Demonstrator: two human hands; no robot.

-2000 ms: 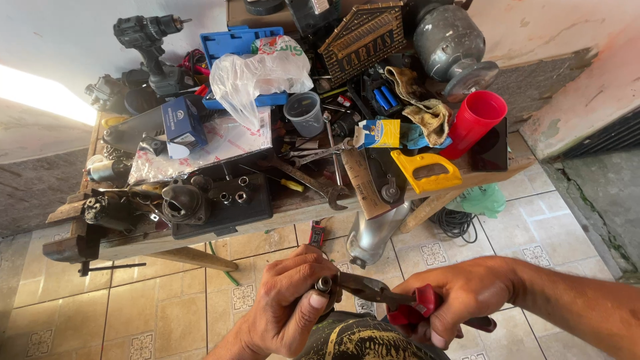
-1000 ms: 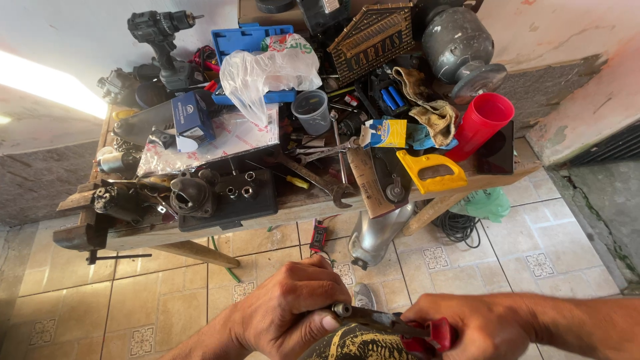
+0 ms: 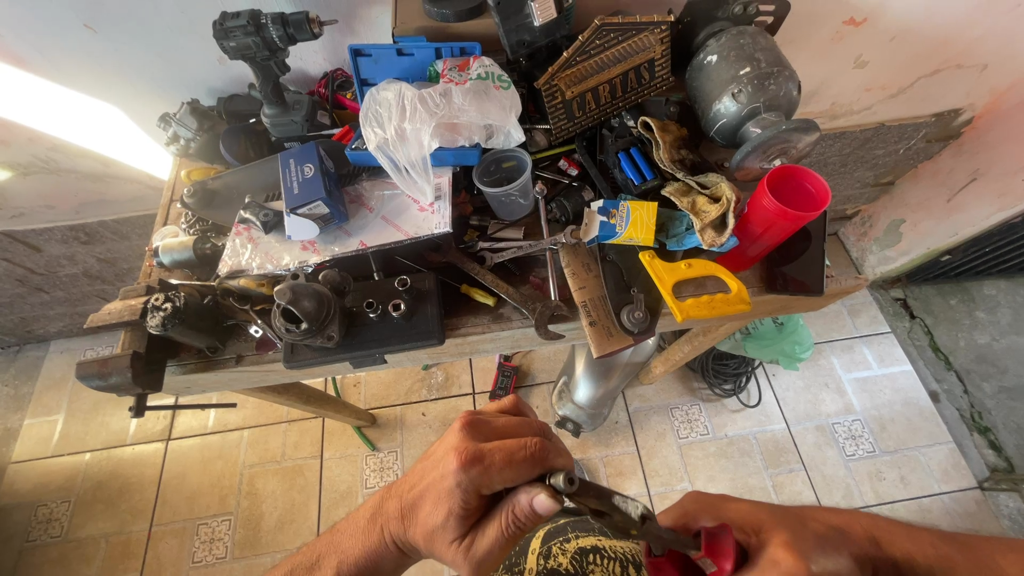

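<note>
My left hand is closed around a small metal cylindrical part, whose round end shows beside the thumb. The dark metal jaws of a hand tool, which look like pliers, meet that part. My right hand grips the tool by its red handles at the bottom right. Both hands are low in view, over dark cloth with a yellowish pattern. How the jaws hold the part is partly hidden by my left fingers.
Beyond my hands stands a wooden workbench with a cordless drill, a socket tray, an open-end wrench, a yellow saw handle and a red cup. A bench vise juts out at the left. Below is a silver metal vessel.
Both hands have moved lower in view since two seconds ago, with the small part and the red-handled tool still held. The view has shifted slightly.
</note>
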